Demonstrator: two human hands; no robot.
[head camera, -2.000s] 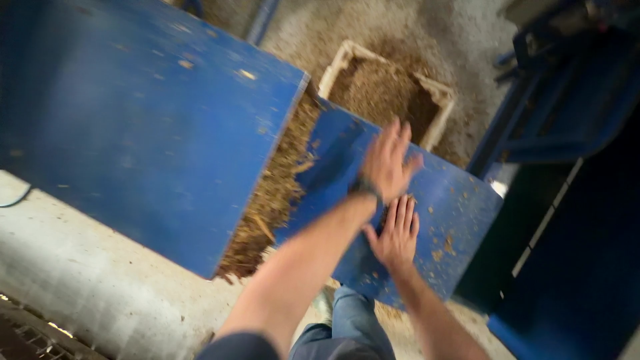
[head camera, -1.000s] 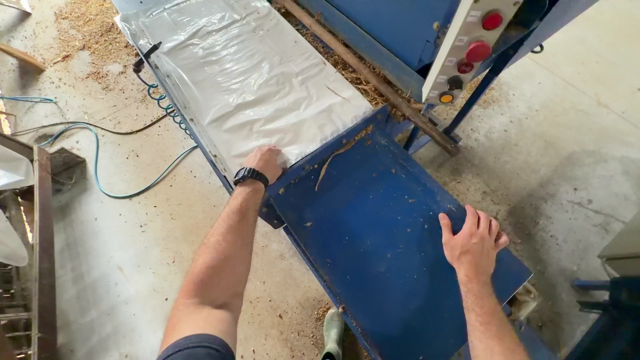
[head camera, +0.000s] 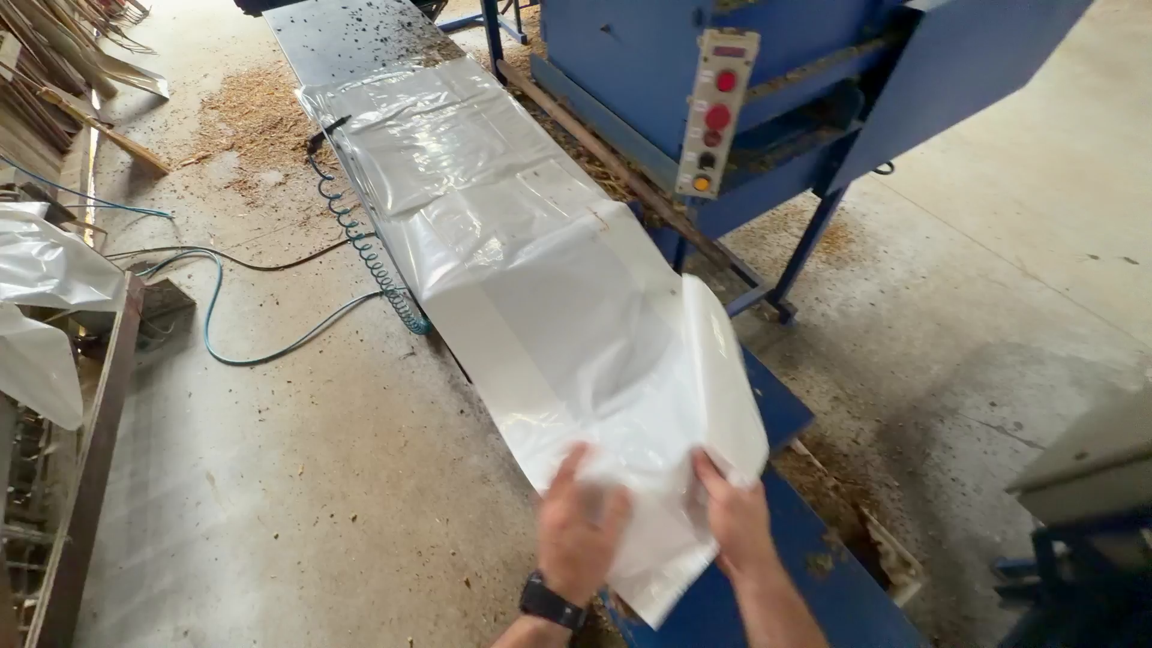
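A large white plastic sheet or bag (head camera: 576, 333) lies lengthwise over the blue metal table (head camera: 810, 576), its near end drawn toward me and its right edge curled up. My right hand (head camera: 733, 513) grips that near end, thumb on top and the other fingers hidden beneath. My left hand (head camera: 580, 531), blurred and wearing a black watch, is over the sheet's near left edge with its fingers apart; whether it touches the plastic is unclear. Farther along, more white plastic (head camera: 423, 135) lies flat in a stack.
A control panel (head camera: 717, 112) with coloured buttons is on the blue machine (head camera: 621, 72) at the right. A coiled air hose (head camera: 360, 243) hangs at the table's left side, with hoses on the floor. A metal-framed rack (head camera: 99, 450) stands left; a crate (head camera: 891, 549) sits beyond the table's right edge.
White plastic now covers much of the blue surface that was bare one second ago. My right hand has taken hold of its near end. My left hand has left the edge of the stack.
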